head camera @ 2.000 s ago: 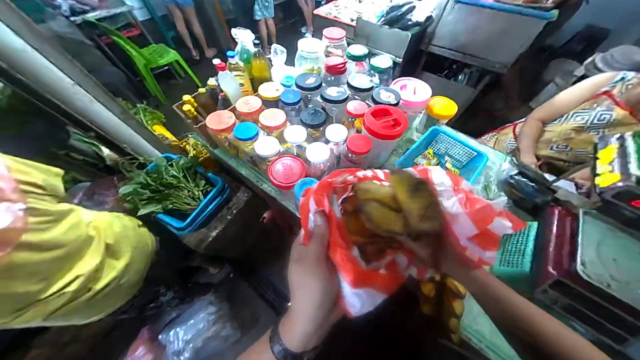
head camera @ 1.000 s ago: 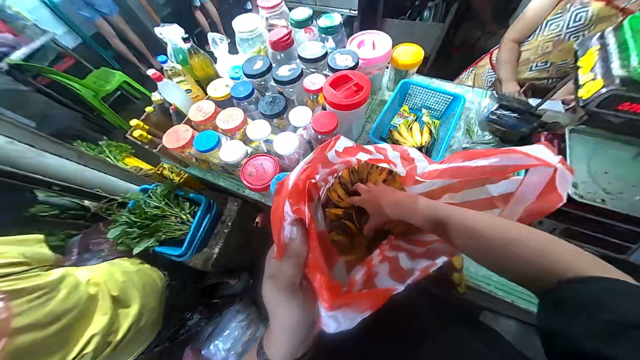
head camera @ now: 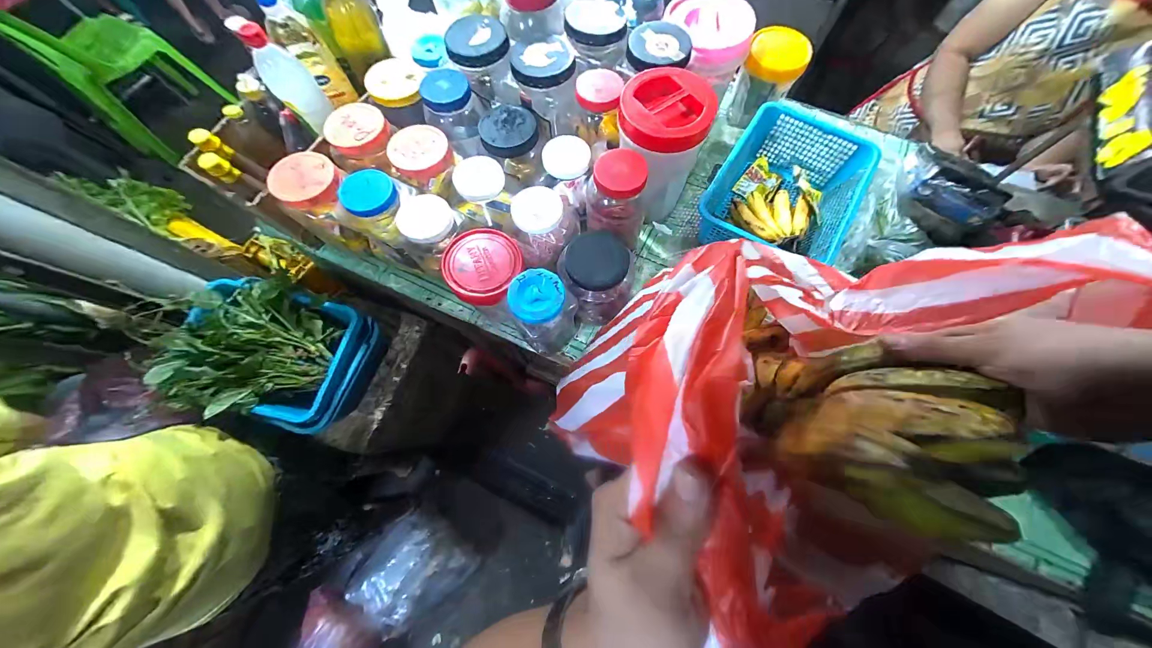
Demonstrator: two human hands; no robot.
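My left hand [head camera: 643, 549] is closed on the near left edge of a red-and-white striped plastic bag [head camera: 666, 360], low in the middle of the view. At the bag's mouth, a bunch of yellow-green bananas [head camera: 909, 432] shows, slightly blurred. My right hand [head camera: 1044, 360] is on the stem end of the bunch at the right, its fingers partly hidden. More brownish bananas [head camera: 769, 360] lie inside the bag behind the bunch. Beyond the bag, a blue plastic basket [head camera: 850, 171] holds small yellow bananas [head camera: 774, 209].
Lidded jars [head camera: 540, 211] and bottles [head camera: 288, 76] crowd the green table's left side. Below left are blue crates [head camera: 346, 369] with leafy greens [head camera: 252, 346] and a person in a yellow shirt [head camera: 135, 531]. Another person's arm [head camera: 954, 76] is at upper right, beside plastic bags.
My right hand was inside the bag on the bananas one second ago; it is now at the right side with a bunch at the bag's mouth. My left hand has stayed on the bag.
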